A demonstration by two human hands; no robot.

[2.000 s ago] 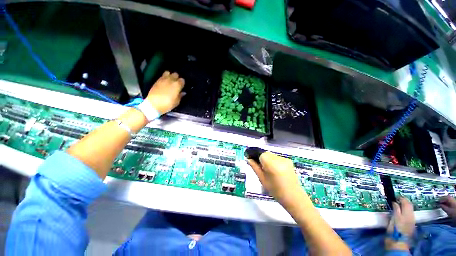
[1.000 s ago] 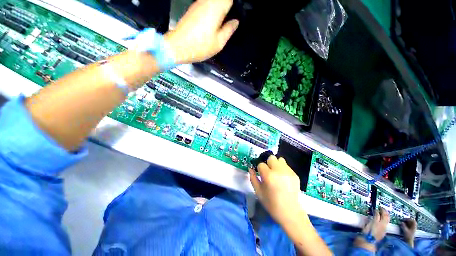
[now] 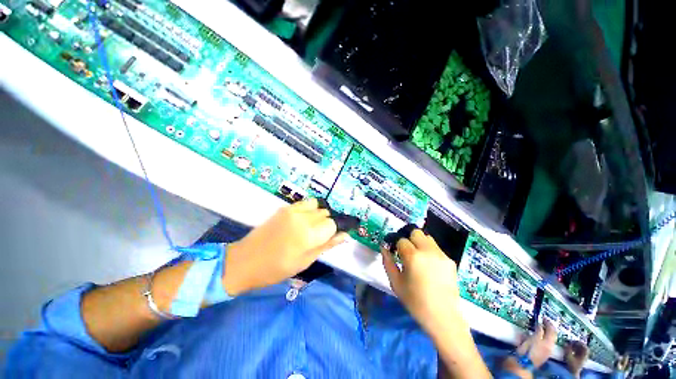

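My left hand [image 3: 285, 238], with a light blue strap on its wrist, is at the near edge of a green circuit board [image 3: 370, 194]. Its fingertips are bent over the board, with a black shape at them. My right hand [image 3: 426, 270] is just right of it at the same board, its fingers bent, also with a black shape at the tips. I cannot tell whether these shapes are finger covers or held parts; the fingertips are hidden. More circuit boards [image 3: 252, 122] lie in a row to the left.
White conveyor rails [image 3: 211, 189] run along the boards. Beyond are a bin of green pieces [image 3: 454, 122], dark bins and a hanging clear plastic bag [image 3: 511, 44]. A blue cord [image 3: 141, 159] runs to my left wrist. Another person's hands [image 3: 541, 342] are at the right.
My left hand has moved from over the bins down to the board beside my right hand, which stays at the board. The view has turned and shifted left along the row.
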